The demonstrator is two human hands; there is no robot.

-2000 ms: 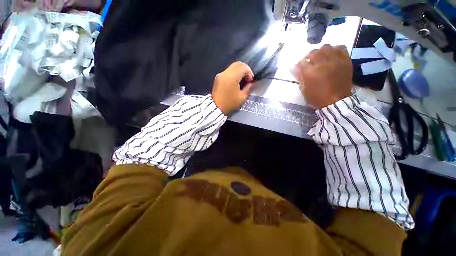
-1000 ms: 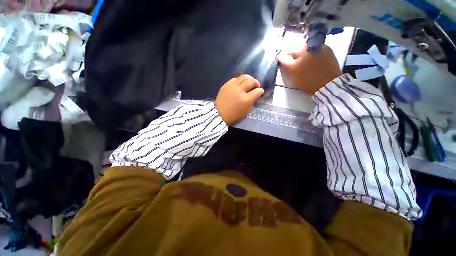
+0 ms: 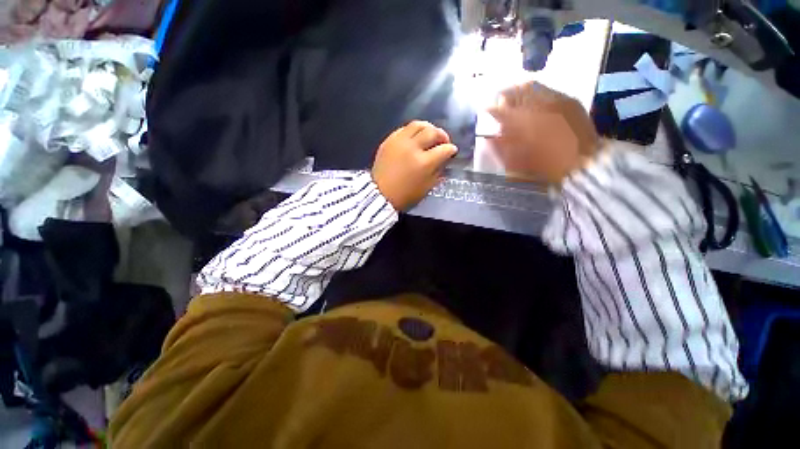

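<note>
A large black fabric panel (image 3: pixel 351 79) lies on the table left of the needle area, its left part hanging over the table edge. My left hand (image 3: pixel 412 167) is at the panel's near right edge with its fingers bent down at the cloth; what they pinch is hidden. My right hand (image 3: pixel 542 131) is blurred over the white machine bed (image 3: pixel 575 66), right of the fabric edge; its fingertips are unclear. The machine's needle area (image 3: pixel 498 22) glares under the lamp at the top.
Black scissors (image 3: pixel 721 210) and green-blue handled small tools (image 3: pixel 765 224) lie at right. Behind them are a purple round item (image 3: pixel 708 129) and a phone (image 3: pixel 636 53) with pale strips. White scraps (image 3: pixel 79 96) are heaped at left. A printed scale (image 3: pixel 478 193) runs along the near edge.
My right hand has drawn back from the fabric edge near the needle and turned blurry. My left hand stays near the panel's near edge. The view has shifted slightly.
</note>
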